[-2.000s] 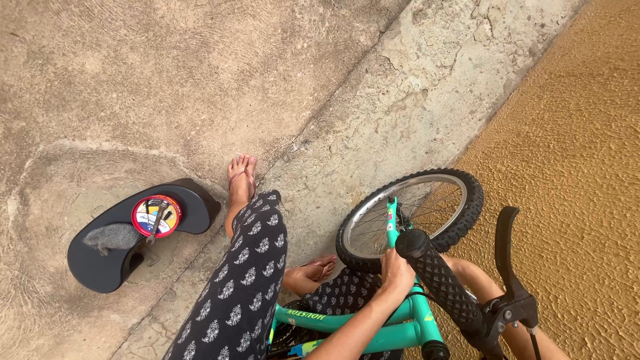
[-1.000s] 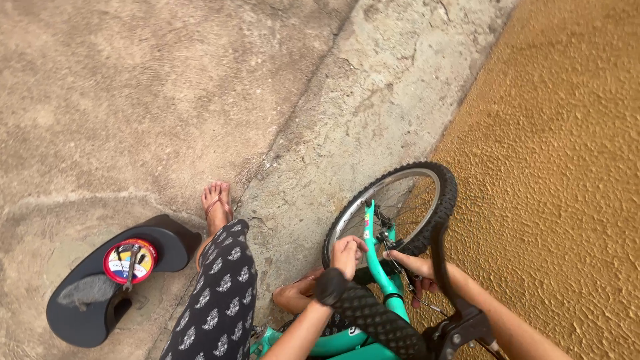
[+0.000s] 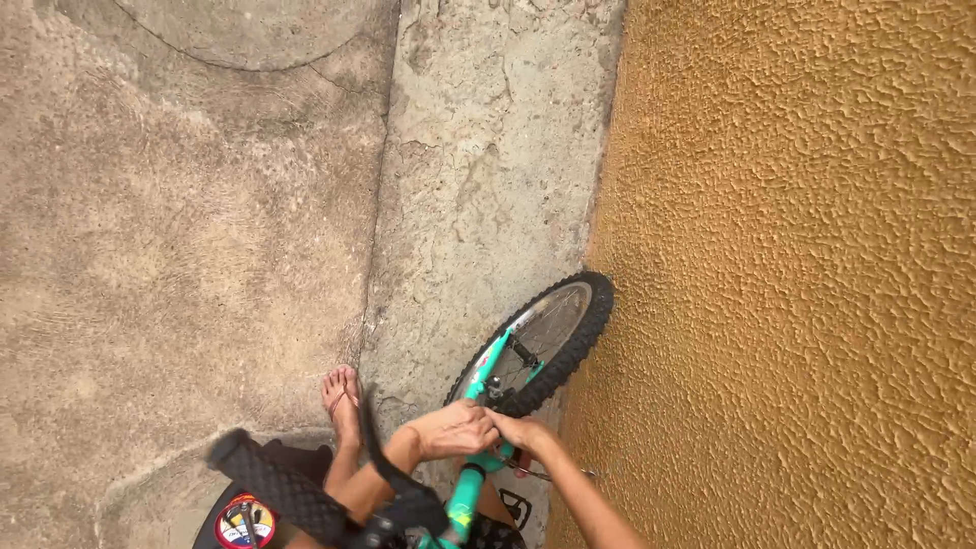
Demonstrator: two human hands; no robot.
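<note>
A bicycle with a teal frame (image 3: 462, 503) stands at the lower middle, its knobby front wheel (image 3: 595, 320) turned close beside the wall. My left hand (image 3: 456, 431) is at the top of the teal front fork (image 3: 489, 362), fingers curled. My right hand (image 3: 522, 433) meets it from the other side, near the front brake (image 3: 494, 387); what the fingers hold is hidden. The black handlebar grip (image 3: 278, 484) and the brake lever (image 3: 381, 450) lie across the lower left, in front of my left forearm.
A textured ochre wall (image 3: 785, 229) rises on the right. At the lower left, a dark stool (image 3: 204, 534) bears a round red-rimmed tin (image 3: 245, 521) with a metal tool on it. My bare foot (image 3: 340, 393) is on the concrete floor (image 3: 191, 290). A pedal (image 3: 515, 507) shows below my hands.
The handlebar has swung from the right side to the lower left. My left hand has left the handlebar area and both hands have come together at the fork. The view has shifted.
</note>
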